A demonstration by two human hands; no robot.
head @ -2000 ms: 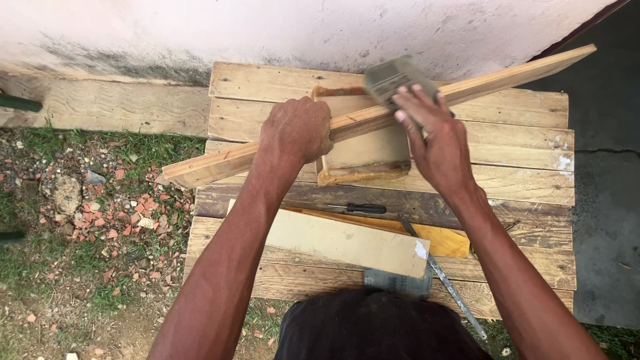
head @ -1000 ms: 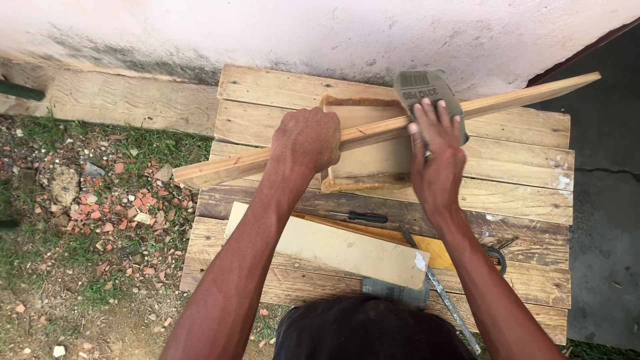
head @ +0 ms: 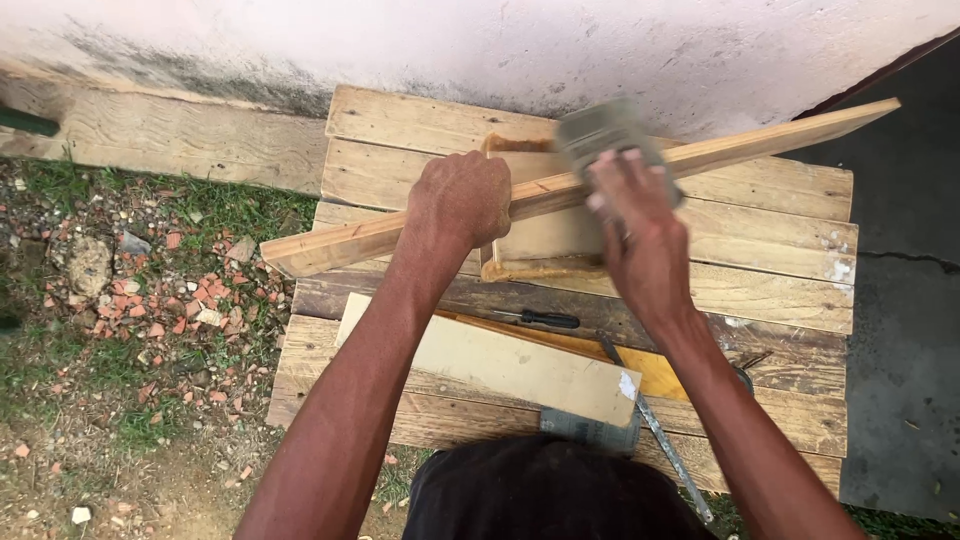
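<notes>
My left hand (head: 461, 199) is closed around a long wooden strip (head: 772, 139), left of its middle. The strip lies slanted over a shallow wooden box or frame (head: 551, 240) with brown, rough-looking edges. Under my right hand (head: 641, 217) is a grey-green sheet of sandpaper (head: 604, 127), blurred, pressed across the strip's upper edge just right of the box's middle; the fingers lie over the sheet. Nearer my body are a small screwdriver with a black handle (head: 551, 319), a cream-coloured board (head: 517, 367) and a narrow metal blade (head: 671, 450).
These things rest on a slatted wooden table (head: 780, 240). A yellow piece (head: 664, 375) and another grey abrasive sheet (head: 589, 433) lie partly under the cream board. A pink wall (head: 480, 52) stands behind the table. Grass and brick rubble (head: 202, 300) cover the ground at left.
My right hand and the sandpaper have shifted left along the strip since one second ago. My left hand keeps its hold on the strip.
</notes>
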